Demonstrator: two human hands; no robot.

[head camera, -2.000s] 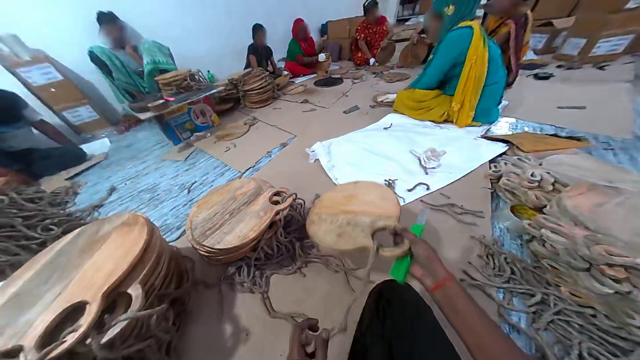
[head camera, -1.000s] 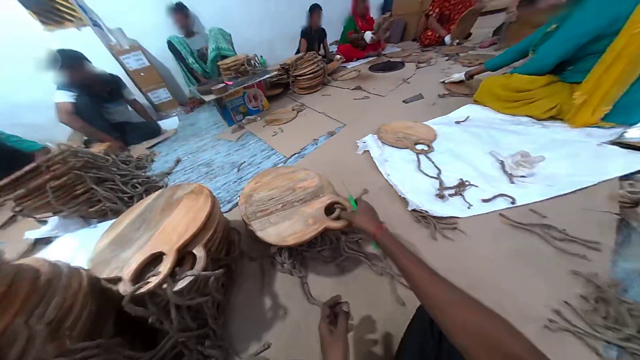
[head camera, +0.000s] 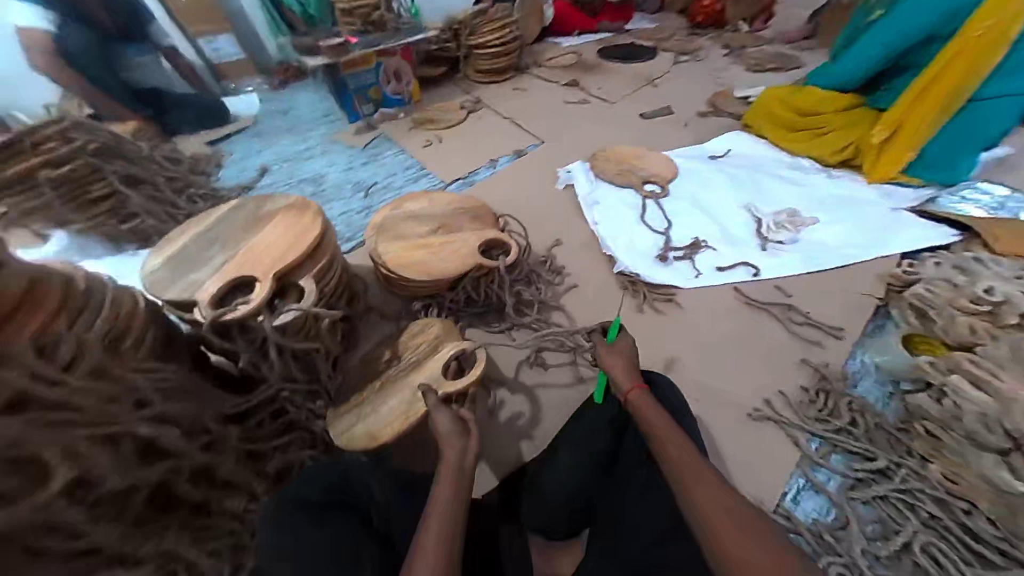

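Observation:
My left hand (head camera: 453, 424) grips a round wooden board (head camera: 400, 392) near the ring-shaped handle, tilted above my lap. In my right hand (head camera: 616, 356) is a green-handled tool (head camera: 607, 360) with a thin pointed shaft. Strands of grey-brown cord (head camera: 552, 340) run between the board's side and my right hand; whether they are tied to that board I cannot tell. Just beyond stands a short stack of round boards (head camera: 432, 236) with cords hanging from the handles. To its left is a taller stack (head camera: 240, 248). Another board (head camera: 632, 168) with a cord loop lies on a white cloth (head camera: 832, 216).
Corded stacks (head camera: 88, 176) crowd the left side. Bundles of cord (head camera: 896, 472) lie at right, beside a pile of pale looped pieces (head camera: 960, 320). A person in teal and yellow (head camera: 880, 104) sits beyond the cloth; another (head camera: 120, 72) sits at the far left.
My left hand, low and off the boards a second ago, now holds a board. My right hand has left the short stack's handle and moved right with the green tool. The view has shifted.

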